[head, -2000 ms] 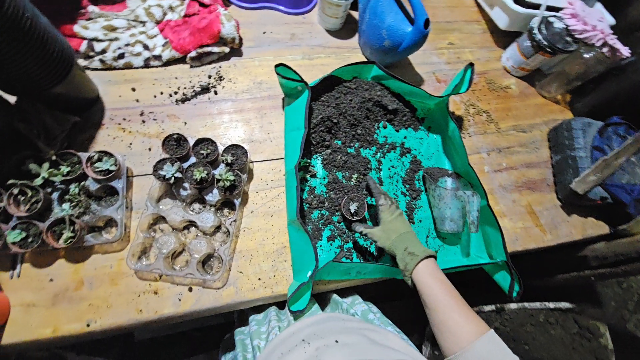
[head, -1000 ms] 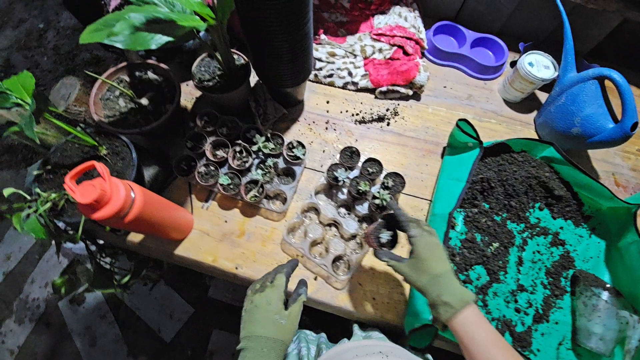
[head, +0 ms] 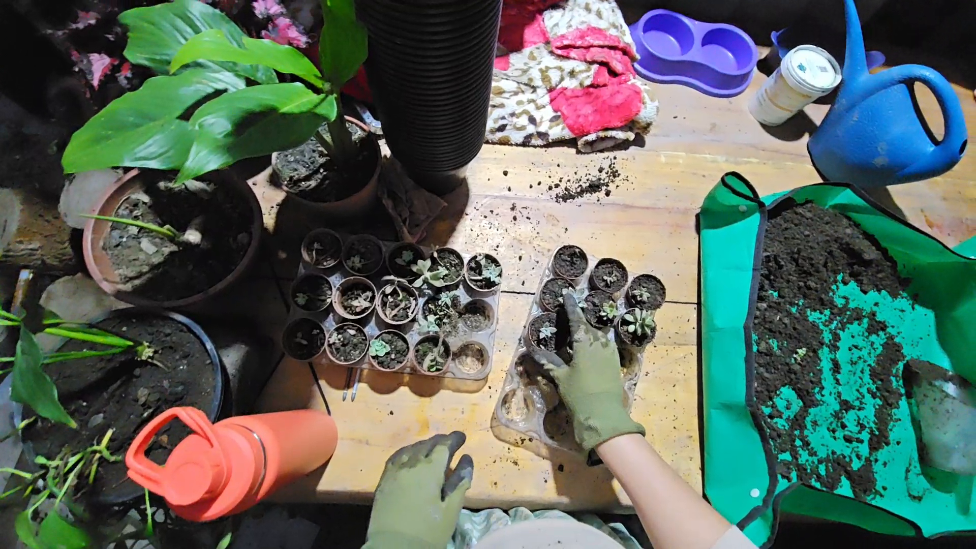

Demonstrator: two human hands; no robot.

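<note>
My gloved right hand (head: 587, 381) reaches over the right clear plastic tray (head: 526, 435), its fingers around a small pot (head: 560, 335) in the tray's left column; whether it still grips the pot is partly hidden by the glove. Small pots with soil and succulent seedlings (head: 637, 324) fill the far part of this tray, and the nearer cups hold none. My gloved left hand (head: 423, 488) rests at the table's front edge, fingers apart, holding nothing. To its upper left sits a second tray (head: 488, 347) with several potted succulents (head: 389, 349).
A green mat (head: 728, 343) with dark soil (head: 823, 252) and a clear plastic scoop-like container (head: 945, 419) lies right. An orange bottle (head: 252, 457) and large potted plants (head: 171, 236) stand left. Behind are stacked black pots (head: 431, 84), a cloth (head: 572, 76), a purple double bowl (head: 694, 53) and a blue watering can (head: 884, 122).
My right hand has gone from the soil on the green mat, with a small pot, to the right tray. My left hand has come into view. The view has swung left.
</note>
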